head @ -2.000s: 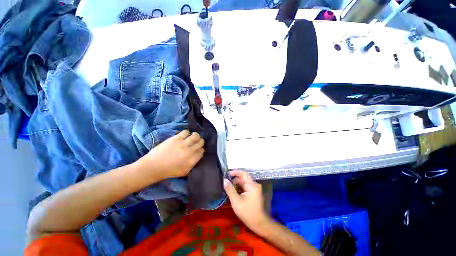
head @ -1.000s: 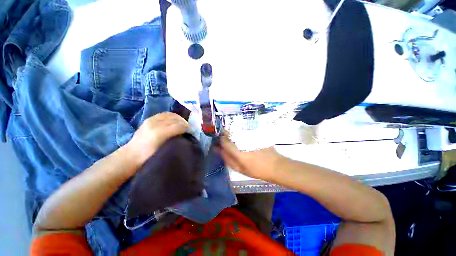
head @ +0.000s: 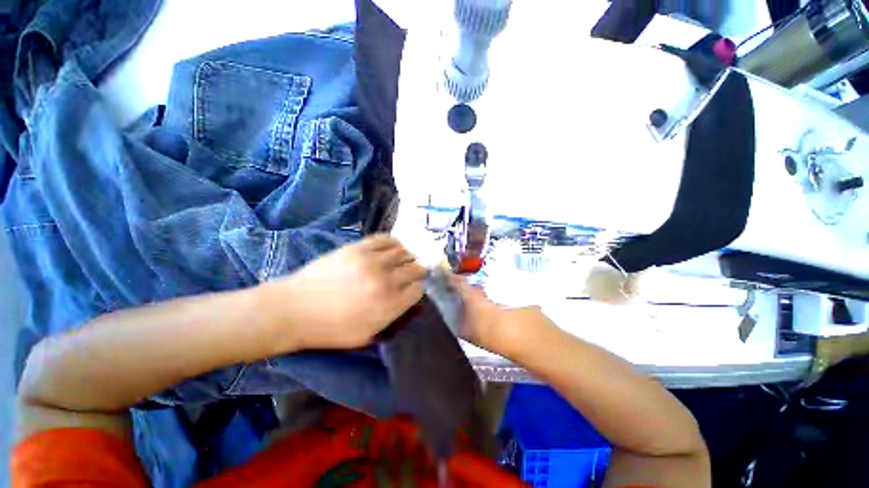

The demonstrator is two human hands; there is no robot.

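The dark brown strip hangs from my hands toward my lap, its lower end blurred. Another length of it runs up along the left side of the white machine head. My left hand is closed on the strip and edge just front-left of the needle area. My right hand grips the edge from the right, close beside my left; its fingertips are partly hidden. The blue denim garment lies bunched to the left, a patch pocket facing up. The presser foot area is partly hidden by the guard.
A black cloth strip hangs across the machine head. A grey ribbed post stands above it. The table's ruler-like front edge runs right of my hands. A blue crate is below. More denim lies at the upper left.
The brown strip, spread wide and raised over the denim a second ago, now hangs narrow and further right. Both hands have shifted in the view and are closer together. The view itself has moved.
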